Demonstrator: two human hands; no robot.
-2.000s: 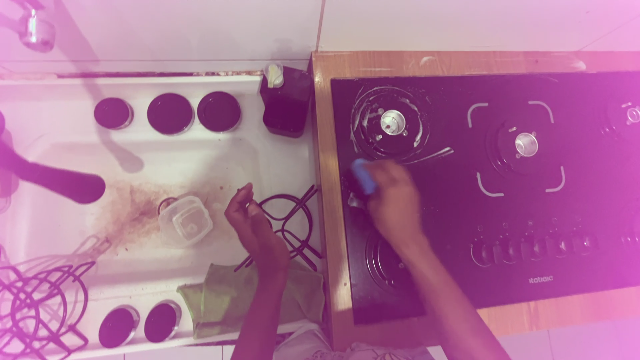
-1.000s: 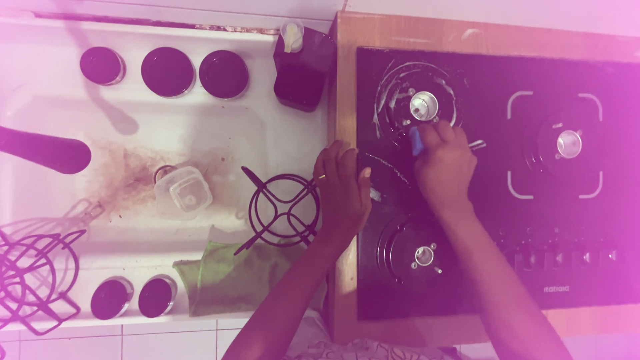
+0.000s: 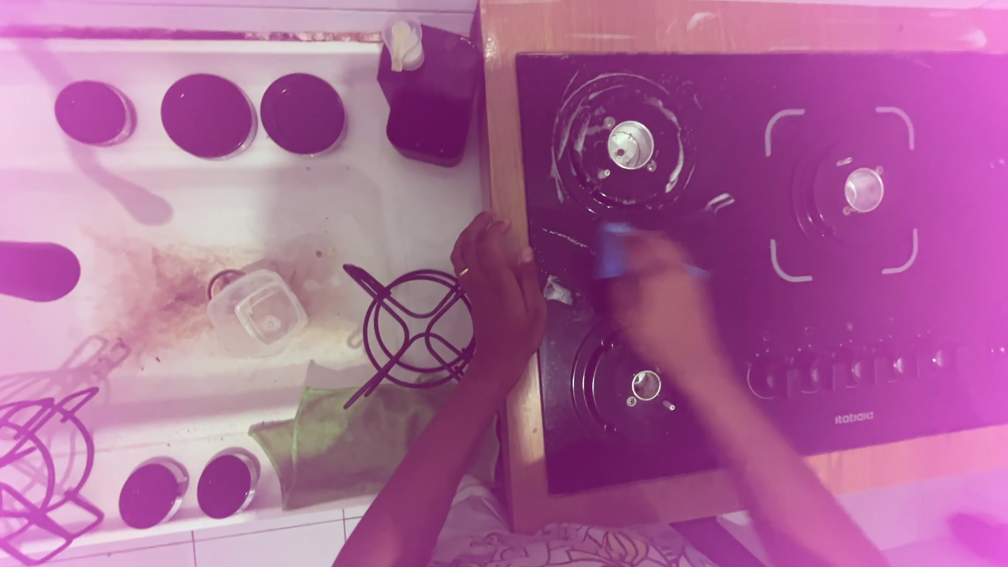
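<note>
My right hand (image 3: 665, 303), blurred, holds a blue sponge (image 3: 616, 250) on the black glass cooktop (image 3: 732, 331), between the two left burners. Whitish foam smears ring the upper left burner (image 3: 630, 145); a small white smear lies near the cooktop's left edge. The lower left burner (image 3: 646, 385) is beside my right forearm. My left hand (image 3: 502, 303) rests on the wooden countertop edge (image 3: 504, 181), holding nothing, its fingers loosely bent. Just left of it a black metal pan support (image 3: 417, 329) lies in the white sink, partly behind that hand.
In the sink stand a clear plastic container (image 3: 270, 311), a green cloth (image 3: 346, 441), more pan supports (image 3: 47, 472) and a dark dispenser bottle (image 3: 433, 102). Round burner caps (image 3: 209, 116) line its back and front ledges. A dark faucet (image 3: 35, 272) reaches in from the left.
My left hand has moved from over the sink onto the wooden edge. My right hand, with the sponge, went up to the upper left burner and has come back down below it.
</note>
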